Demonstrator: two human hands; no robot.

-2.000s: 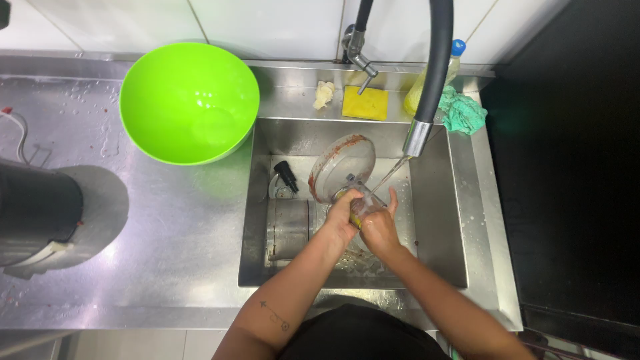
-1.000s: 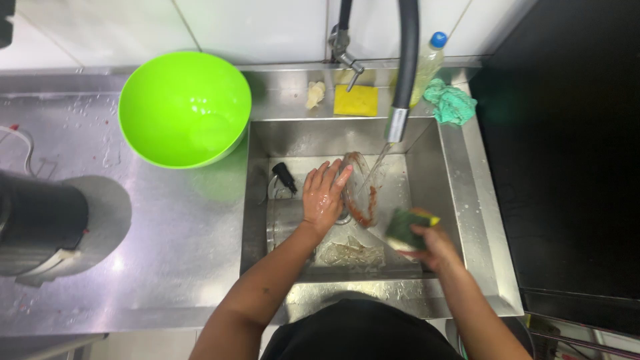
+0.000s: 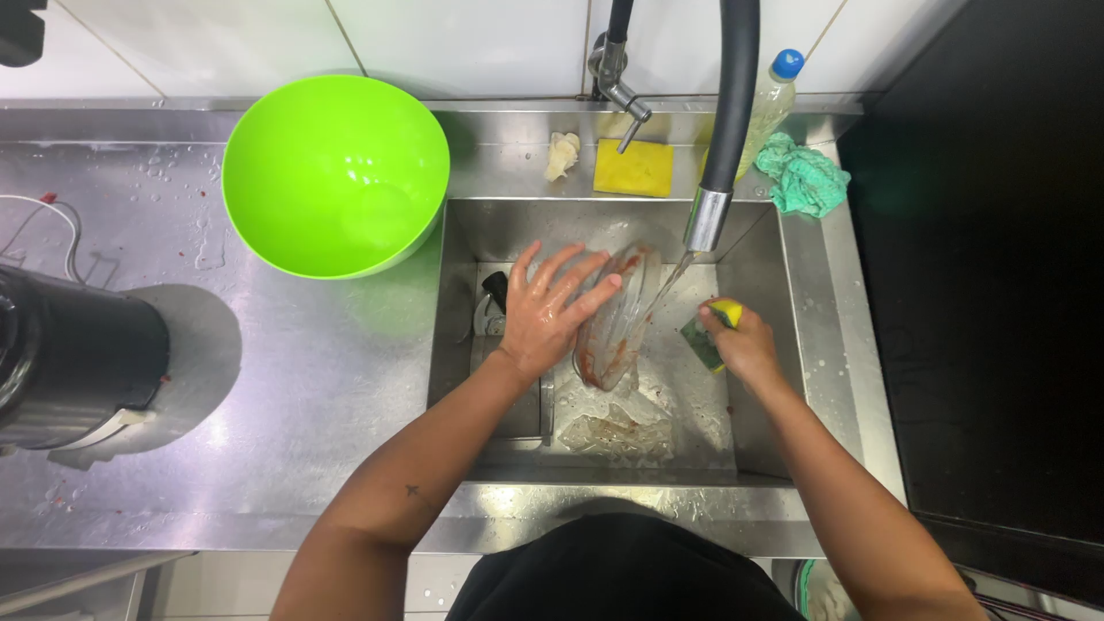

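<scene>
My left hand (image 3: pixel 552 310), wet and with its fingers spread, is against the near-left side of a clear round lid or dish (image 3: pixel 617 323) with reddish residue, tilted up in the steel sink (image 3: pixel 759 336). Whether the fingers grip it or only touch it, I cannot tell. Water runs from the hose faucet's metal spout (image 3: pixel 707 220) beside the dish. My right hand (image 3: pixel 743 345) holds a green and yellow scouring sponge (image 3: pixel 709 341) at the sink's right side, apart from the dish.
A lime-green bowl (image 3: pixel 336 177) stands on the steel counter left of the sink. A yellow sponge (image 3: pixel 632 168), a green cloth (image 3: pixel 802 177) and a blue-capped bottle (image 3: pixel 772 103) sit along the back ledge. A dark cylindrical appliance (image 3: pixel 82 358) is at far left.
Two seconds ago both hands were together at a small clear item in front of the dish. My hands are now apart, the left at the dish, the right with the green and yellow sponge.
</scene>
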